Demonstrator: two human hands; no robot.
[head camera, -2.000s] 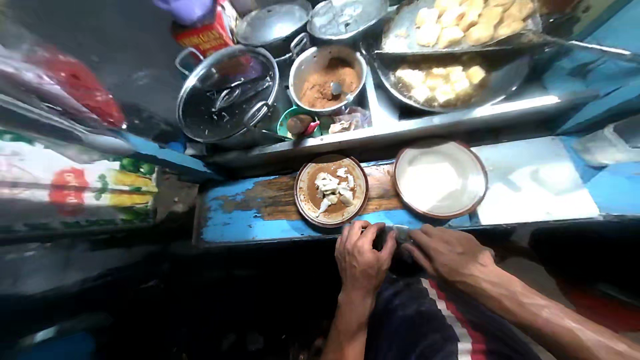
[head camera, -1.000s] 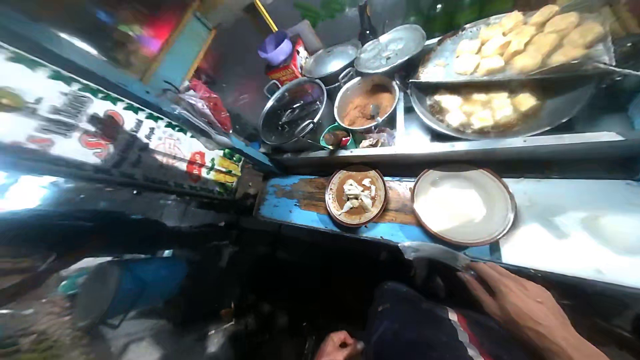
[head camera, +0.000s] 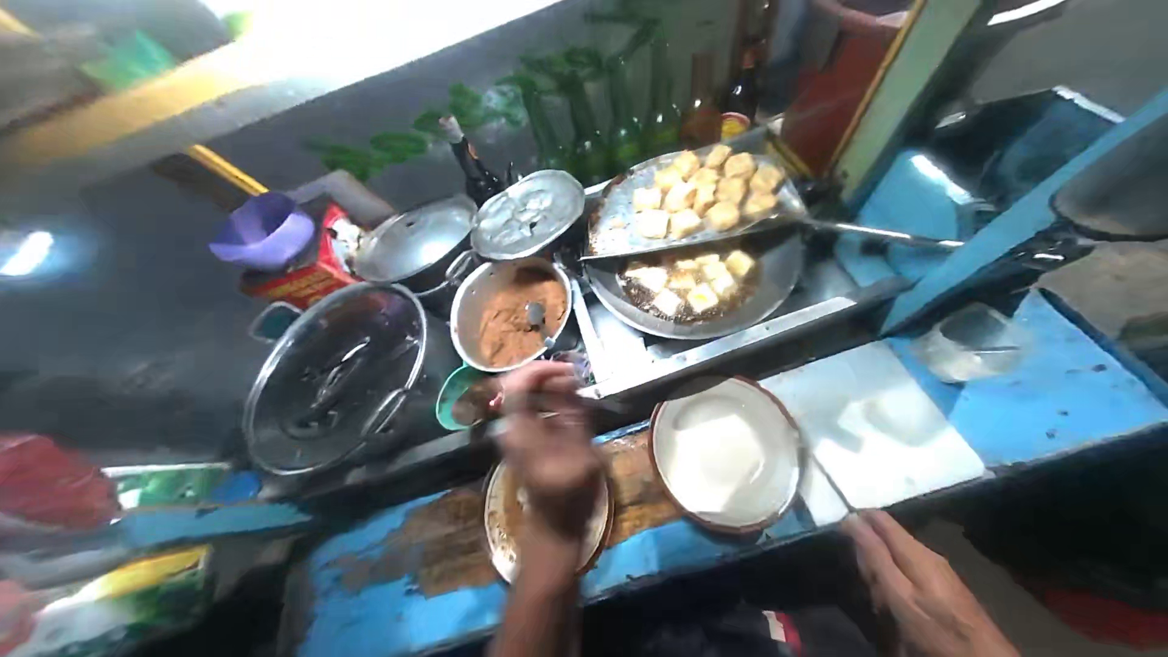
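My left hand (head camera: 547, 438), blurred, is raised over the small brown-and-cream plate (head camera: 502, 529), between it and the pot of brown sauce (head camera: 520, 315); whether it holds anything is unclear. The plate's food is mostly hidden under my wrist and forearm. A green bowl (head camera: 449, 401) sits just left of my fingers. My right hand (head camera: 899, 566) rests at the front edge of the blue counter, by a white board (head camera: 876, 429); a flat, pale blade-like thing (head camera: 819, 488) lies near its fingertips. Between the hands stands a white bowl with a brown rim (head camera: 725, 452).
Fried pieces fill a draining tray (head camera: 703, 196) above a wok of oil (head camera: 776, 292) with frying pieces. A long metal handle (head camera: 885, 234) juts right. A large glass-lidded pot (head camera: 338, 379) stands left. A clear container (head camera: 972, 342) sits on the right of the blue counter (head camera: 1049, 392).
My left hand has risen from near my lap to above the plate and by the sauce pot. My right hand remains near the counter's front edge. The view has swung.
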